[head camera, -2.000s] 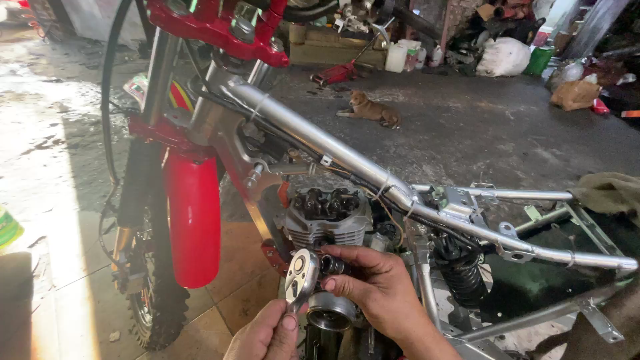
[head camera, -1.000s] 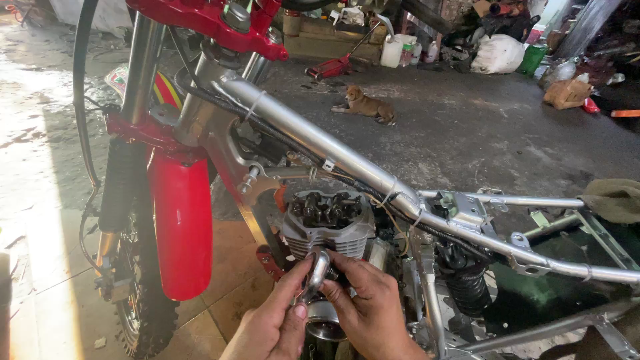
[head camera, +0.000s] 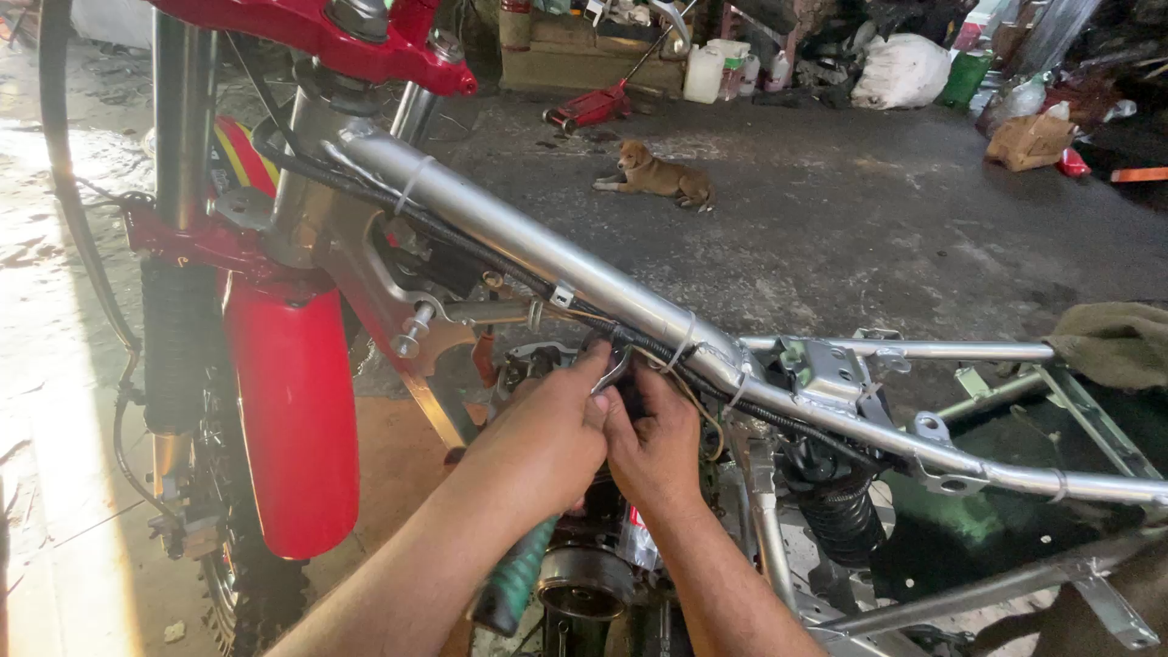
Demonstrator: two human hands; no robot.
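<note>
My left hand point(head camera: 538, 438) is closed around a ratchet wrench, whose green grip point(head camera: 518, 575) sticks out below the palm. Its metal head point(head camera: 611, 370) shows between my two hands, over the cylinder head point(head camera: 534, 360) of a motorcycle engine. My right hand point(head camera: 652, 438) has its fingers at the ratchet's head, just under the black wire loom point(head camera: 630, 339) along the silver frame tube point(head camera: 547, 260); whether it also holds a socket is hidden. Both hands cover most of the engine top. Below them is a round metal intake or cylinder opening point(head camera: 586, 584).
The red front fender point(head camera: 292, 420) and fork stand at left. Behind the shock absorber point(head camera: 835, 511), silver subframe rails point(head camera: 912, 349) run right, with a cloth point(head camera: 1118, 342) over one end. A brown dog point(head camera: 652, 173) lies on the floor near a red floor jack point(head camera: 591, 108).
Both hands have moved up from in front of the engine to its top, bringing the ratchet along. They now cover the cylinder head, which showed earlier.
</note>
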